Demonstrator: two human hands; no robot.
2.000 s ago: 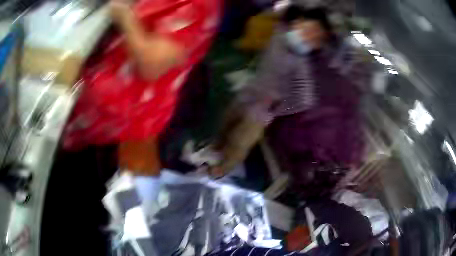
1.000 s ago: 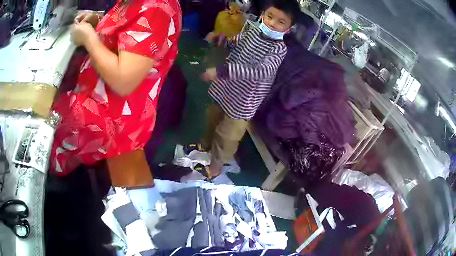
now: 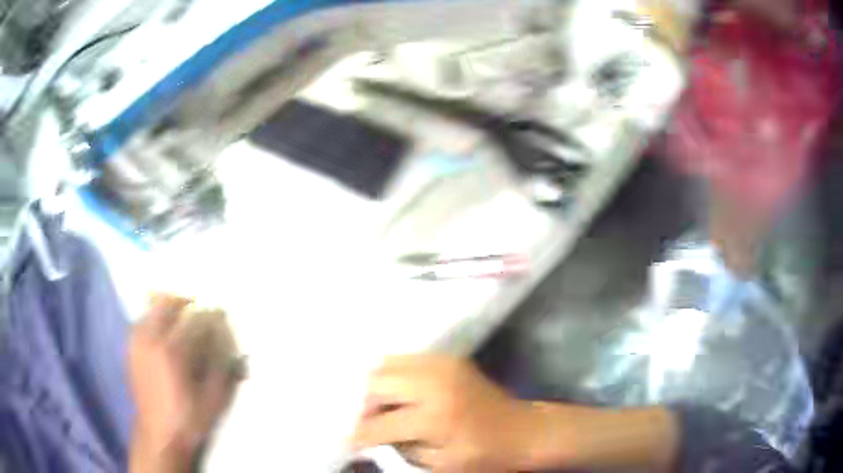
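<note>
The view is blurred and the table is washed out by glare. My left hand point(image 3: 185, 374) is at the lower left with its fingers curled, close to the sewing machine's needle end; what is under its fingers is lost in the glare. My right hand point(image 3: 439, 406) is at the lower middle, over the table's front edge, with its fingers bent. A white fabric strip point(image 3: 397, 459) shows just under its fingers and seems held. The white machine head with a blue band point(image 3: 213, 42) crosses the upper left.
On the white table lie a black smartphone point(image 3: 331, 146), black shears point(image 3: 531, 148), a small light-blue piece point(image 3: 451, 162) and pink-handled snips point(image 3: 476, 268). Dark blue-grey cloth point(image 3: 60, 342) is at left. A clear bag with scraps point(image 3: 712, 342) and a person in red point(image 3: 763, 111) are at right.
The view has swung from the aisle on the right, with the people and scraps, to the machine table. Both my hands have come into view.
</note>
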